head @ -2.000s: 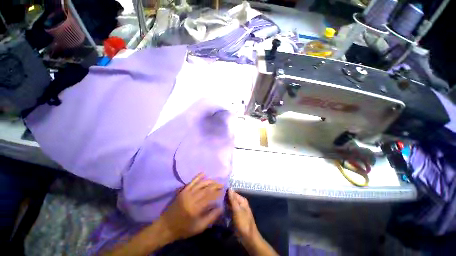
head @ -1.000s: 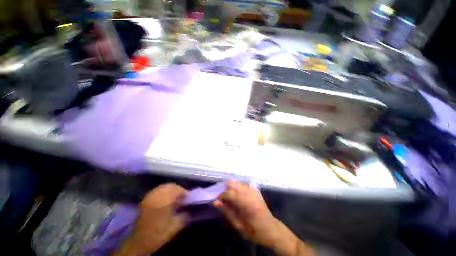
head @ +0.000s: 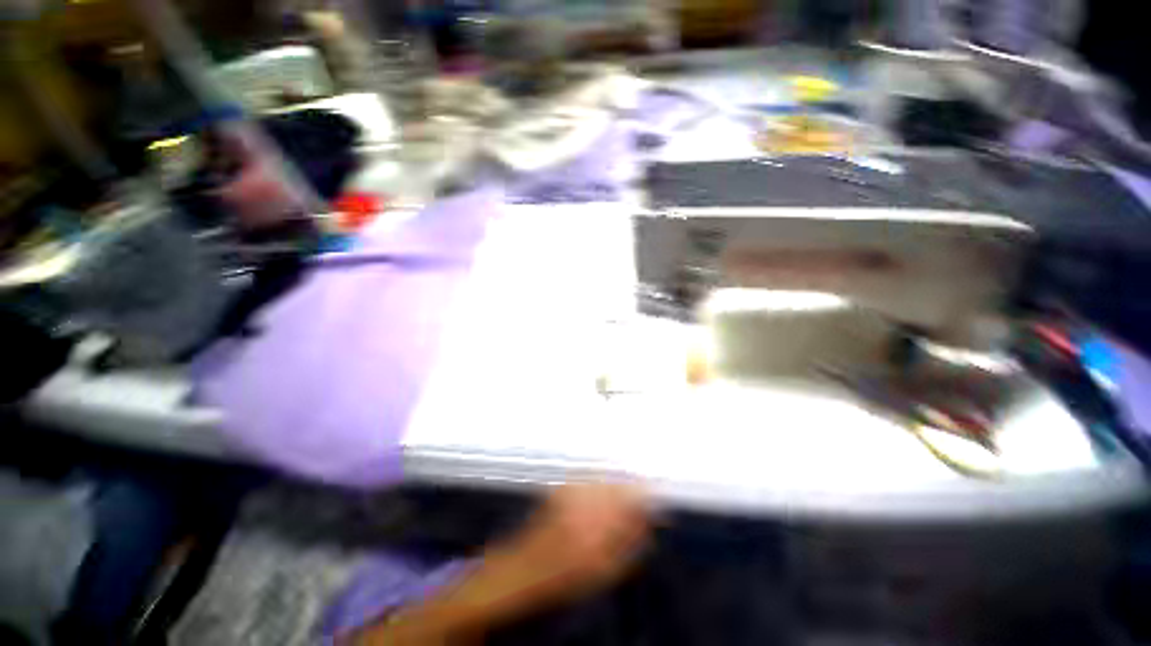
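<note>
The frame is strongly blurred. My left hand (head: pixel 587 530) is at the table's front edge, its forearm coming from the lower left; its fingers are too blurred to tell if they hold anything. My right hand is not seen. Purple cloth (head: pixel 385 587) lies low over the lap, partly behind my left forearm. A large light purple panel (head: pixel 347 347) lies flat on the left of the table. The white sewing machine (head: pixel 871 271) stands on the right; no cloth shows under its needle area.
The white table (head: pixel 537 341) has a curved front edge. Yellow-handled scissors (head: pixel 953 448) lie below the machine arm. A red object (head: pixel 359 207) and dark items stand at the back left. A bottle with a yellow cap (head: pixel 812 88) is behind the machine.
The folded purple piece left the tabletop and was held between both hands at the front edge; now it is not seen there. My left hand moved right; my right hand has gone from view.
</note>
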